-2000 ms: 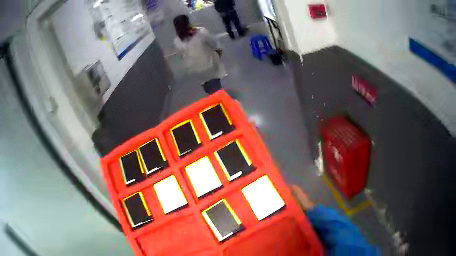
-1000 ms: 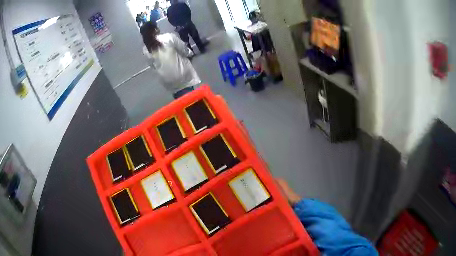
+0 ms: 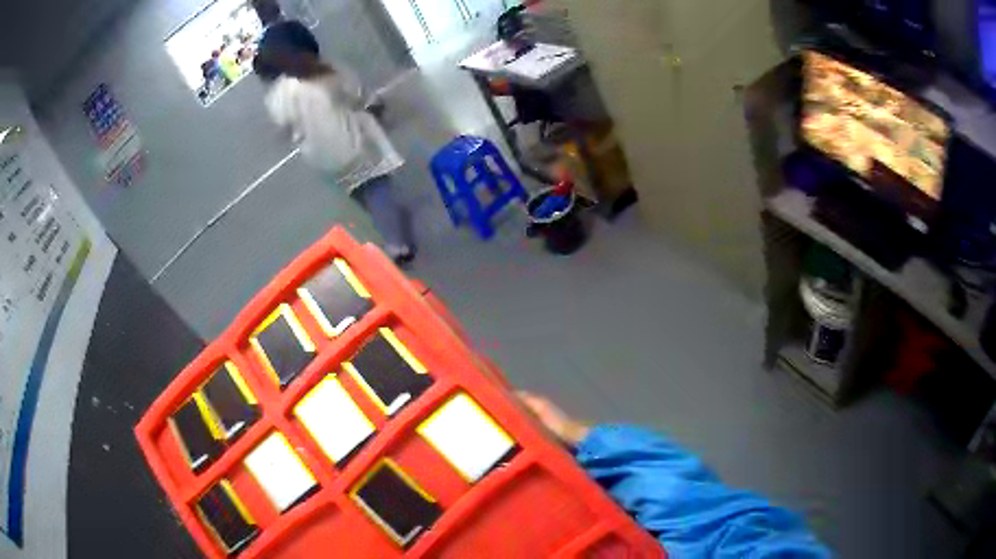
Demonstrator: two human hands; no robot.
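A red compartment tray (image 3: 393, 317) fills the lower left of the head view, tilted, with another red layer showing under its right edge. Its pockets hold several small flat modules with yellow edges; some are black (image 3: 376, 372), some are white (image 3: 466, 437). Pockets at the near end are empty. My right hand (image 3: 555, 419), below a blue sleeve, grips the tray's right side; its fingers are partly hidden by the tray. My left hand does not show.
A person in a white top (image 3: 328, 126) is ahead on the grey floor. A blue stool (image 3: 477, 183), a bucket (image 3: 558, 224) and a small table (image 3: 522, 62) stand beyond. A shelf with a lit monitor (image 3: 874, 126) is at right; a dark-based wall is at left.
The view has moved forward and swung right. The stool, table and monitor are nearer. The person in white is further left. The tray sits lower and further left in view, still held.
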